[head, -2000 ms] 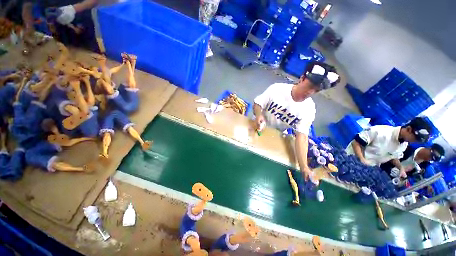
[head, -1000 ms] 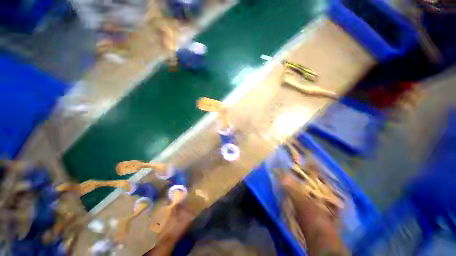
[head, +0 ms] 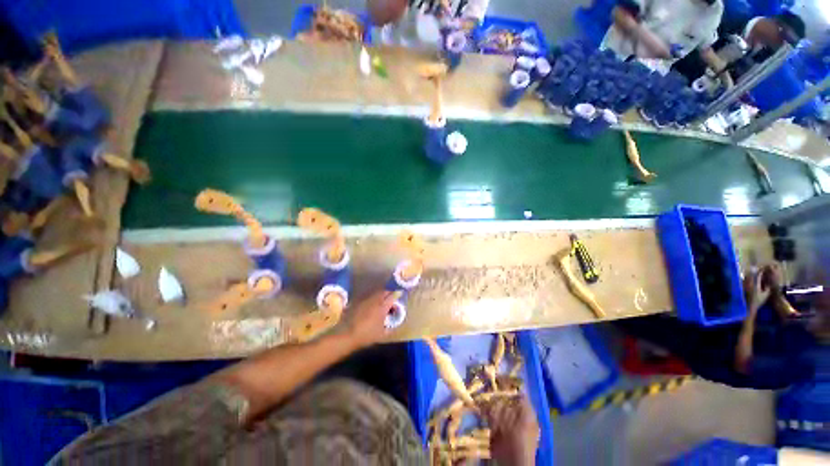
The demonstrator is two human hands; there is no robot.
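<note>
My left hand (head: pixel 371 317) holds a blue half-fitted lower body (head: pixel 402 280) at the bench's front edge. One tan leg with its sole up sticks out of it, and its other white-rimmed opening faces me. My right hand (head: pixel 511 426) reaches down among loose tan legs in the blue parts bin (head: pixel 420 378); its fingers are blurred, so its grip cannot be told. To the left, two blue lower bodies with two tan legs each, one (head: pixel 334 278) and another (head: pixel 264 264), stand on the bench.
A tan leg (head: pixel 579 286) and a yellow-black knife (head: pixel 583 258) lie at right, beside a small blue crate (head: pixel 675 264). White bottles (head: pixel 170 285) lie left. A one-legged blue piece (head: pixel 438 141) is on the green belt (head: pixel 300 168). Lower bodies are heaped far left. Other workers are present.
The camera view has turned and sharpened. My left hand has come onto the one-legged piece, which stood free a second ago. My right hand is still in the bin.
</note>
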